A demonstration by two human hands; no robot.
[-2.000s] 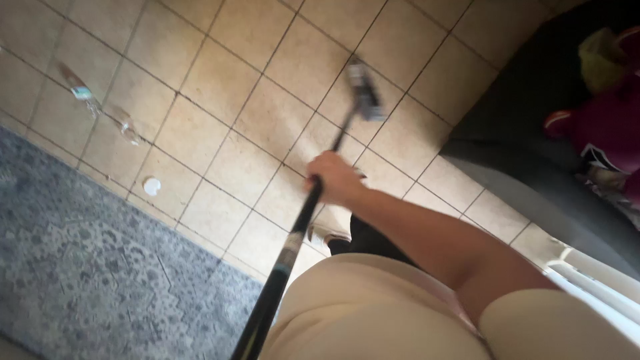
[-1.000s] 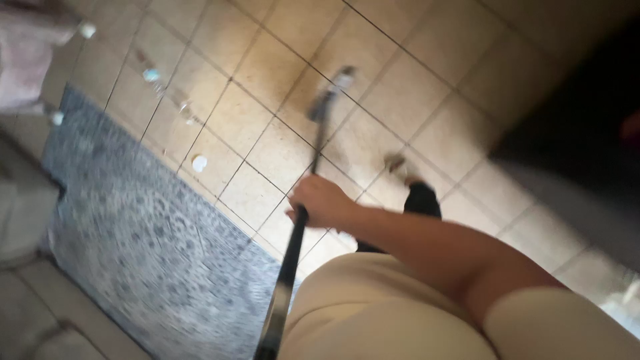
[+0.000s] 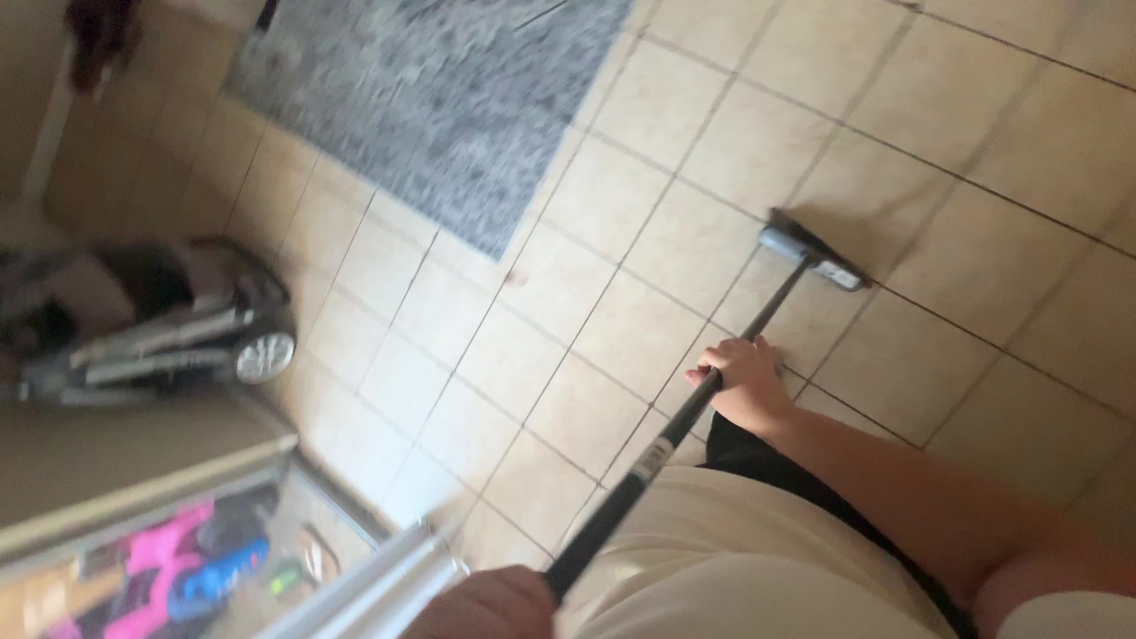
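A broom with a black handle (image 3: 612,519) runs slantwise from the bottom middle up to its grey and black head (image 3: 812,251), which is on the beige tiled floor right of centre. My right hand (image 3: 750,382) is closed around the lower part of the handle, not far above the head. At the bottom edge my left hand (image 3: 488,603) grips the upper end; part of it is cut off by the frame. A sticker with a printed code is on the handle between the hands. The bristles are mostly hidden under the head.
A grey patterned rug (image 3: 435,98) lies at the upper left. A dark wheeled object (image 3: 151,319), blurred, stands at the left edge. Below it a pale door frame or threshold (image 3: 355,577) borders an area with pink and blue items (image 3: 186,568) and a sandal (image 3: 318,555).
The view has turned a lot: the wheeled object and the doorway now show. My left hand has come into view on the handle. My right hand still holds the broom.
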